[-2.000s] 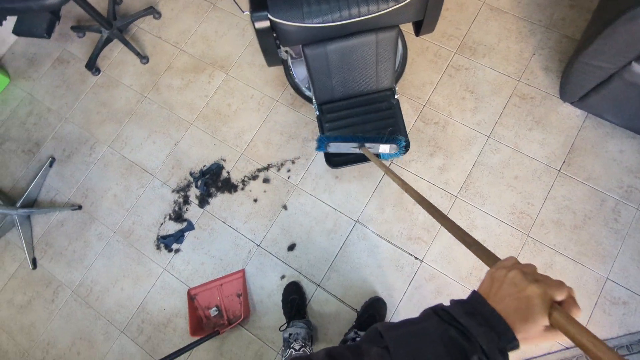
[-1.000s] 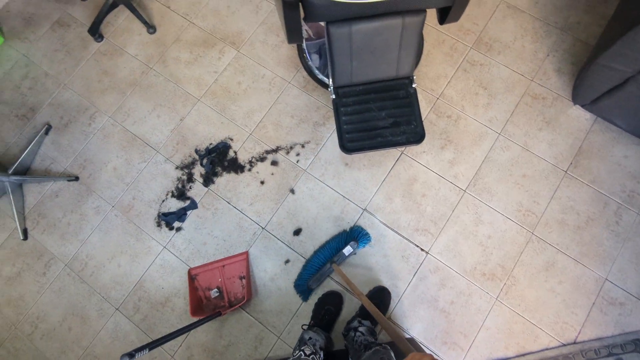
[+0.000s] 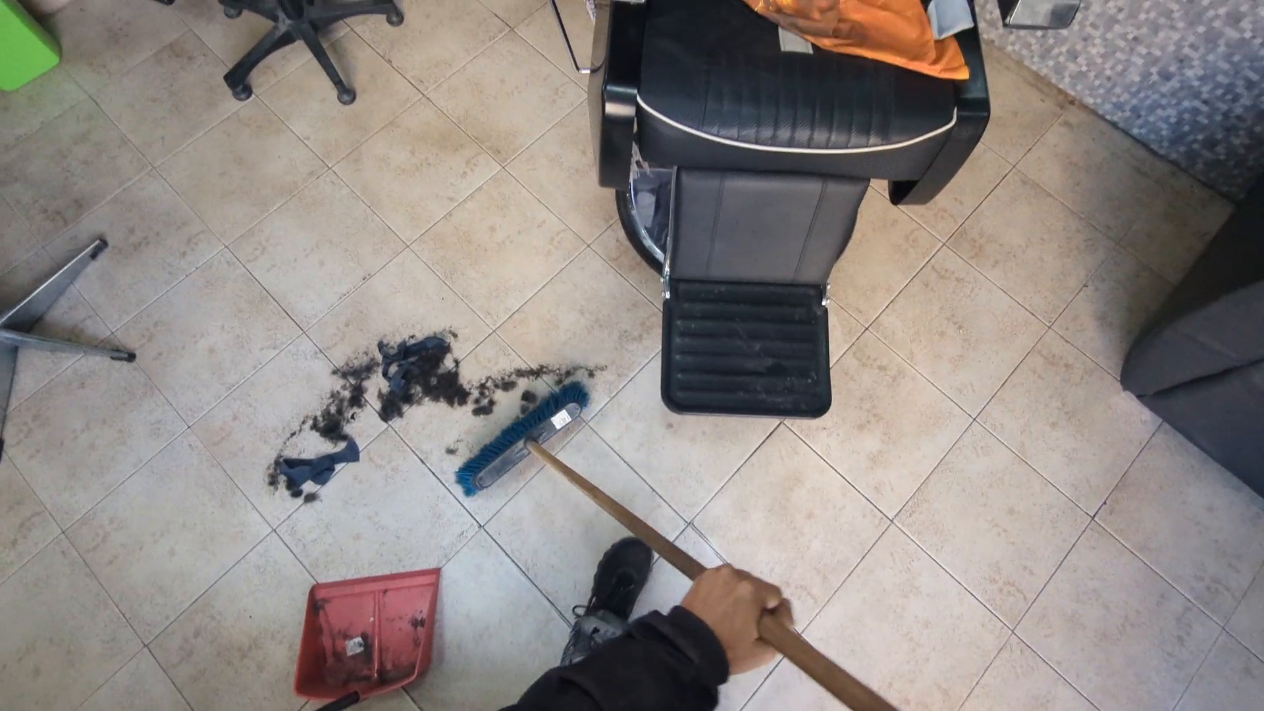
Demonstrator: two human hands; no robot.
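Observation:
My left hand (image 3: 733, 617), coming from a black sleeve at the bottom, is closed around the wooden handle (image 3: 632, 523) of a push broom. My right hand is out of view. The blue-bristled broom head (image 3: 523, 439) rests on the tiled floor, at the lower right edge of a pile of dark hair clippings (image 3: 430, 380). Crumpled dark strips (image 3: 321, 466) lie at the pile's lower left, and another is within it. Below them, a red dustpan (image 3: 365, 632) with some hair inside sits left of my black shoe (image 3: 622, 578).
A black barber chair (image 3: 790, 109) with a footrest (image 3: 746, 346) stands ahead, an orange cloth (image 3: 869, 35) on its seat. Wheeled chair base (image 3: 296, 35) at upper left, metal chair leg (image 3: 69, 341) at left edge, dark upholstered furniture (image 3: 1205, 336) at right.
The broom head was over the footrest, then on the floor by my shoes; now it is at the hair pile's edge. My left hand is back in view on the handle.

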